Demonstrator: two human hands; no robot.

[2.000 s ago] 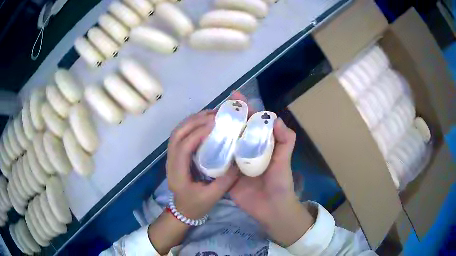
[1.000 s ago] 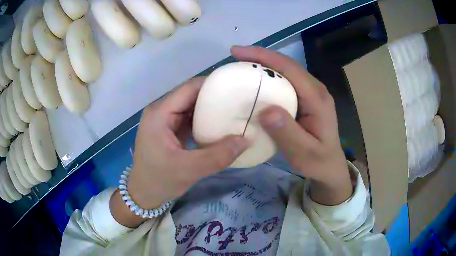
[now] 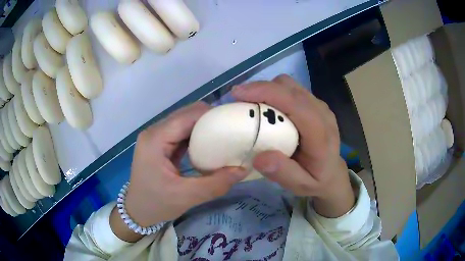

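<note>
A cream plastic housing point(image 3: 222, 136) is held between my two hands in front of my chest, its port end facing up towards me. A dark seam runs between its two halves, with a slot hole on one side and a cross-like and a round hole on the other. My left hand point(image 3: 171, 165) grips its left side, thumb on the lower face. My right hand point(image 3: 311, 142) grips its right side, fingers over the top and thumb near the seam. The far side of the housing is hidden.
Rows of cream housings point(image 3: 84, 66) stand on the pale bench sheet point(image 3: 224, 56) at left and top. The bench edge runs diagonally behind my hands. An open brown carton point(image 3: 385, 117) with white-wrapped packed pieces point(image 3: 420, 109) stands at right.
The two shell halves, first held apart and open, now sit together as one housing. Since one second ago it has tilted so its port end shows more.
</note>
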